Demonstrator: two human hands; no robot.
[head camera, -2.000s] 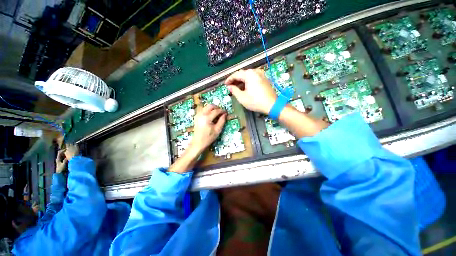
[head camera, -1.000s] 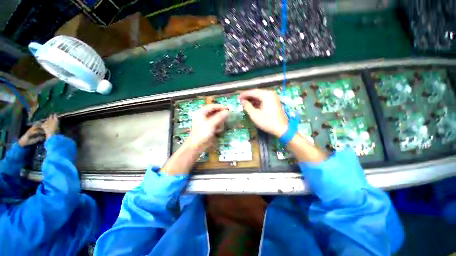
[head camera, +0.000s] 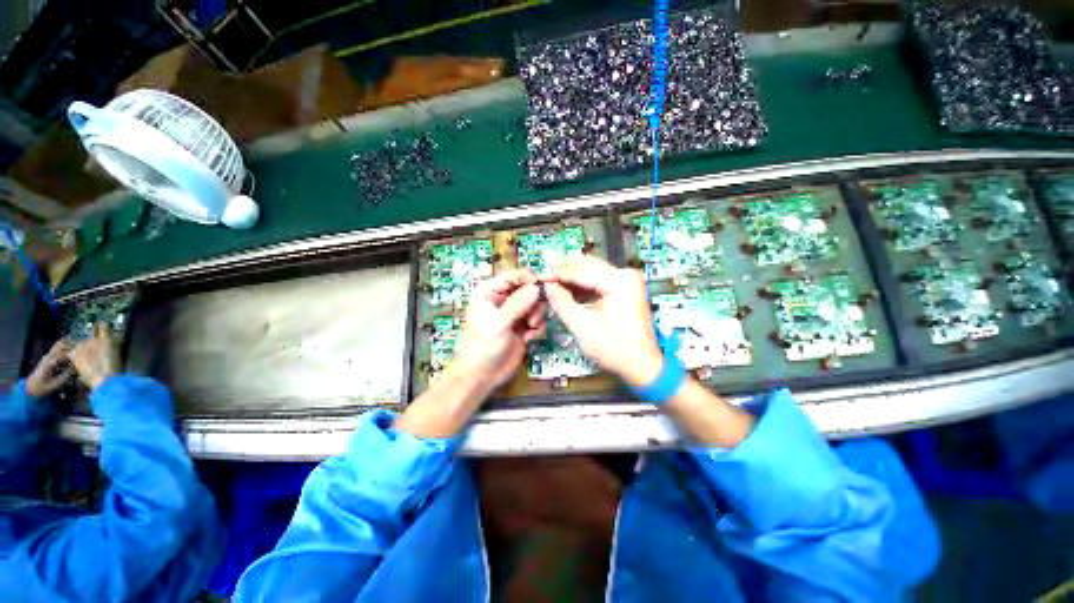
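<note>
My left hand (head camera: 496, 325) and my right hand (head camera: 603, 316) meet above the tan-orange board carrier (head camera: 592, 385). The fingertips of both hands pinch a small dark component (head camera: 542, 286) between them. Its exact shape is too small to tell. Under the hands are green circuit boards, one showing at the upper left (head camera: 458, 269) and one at the top (head camera: 550, 245); the lower ones are partly hidden. A blue wrist strap (head camera: 663, 375) is on my right wrist.
Grey-green carriers with boards (head camera: 817, 312) lie to the right, a bare conveyor plate (head camera: 280, 342) to the left. Behind the rail are a large component pile (head camera: 642, 94), a small pile (head camera: 400, 166), another pile (head camera: 995, 68) and a fan (head camera: 165, 153). Another person's hands (head camera: 73, 360) are at far left.
My hands have come together; before, they were apart over the upper board. The view has shifted, and a second large pile now shows at the upper right.
</note>
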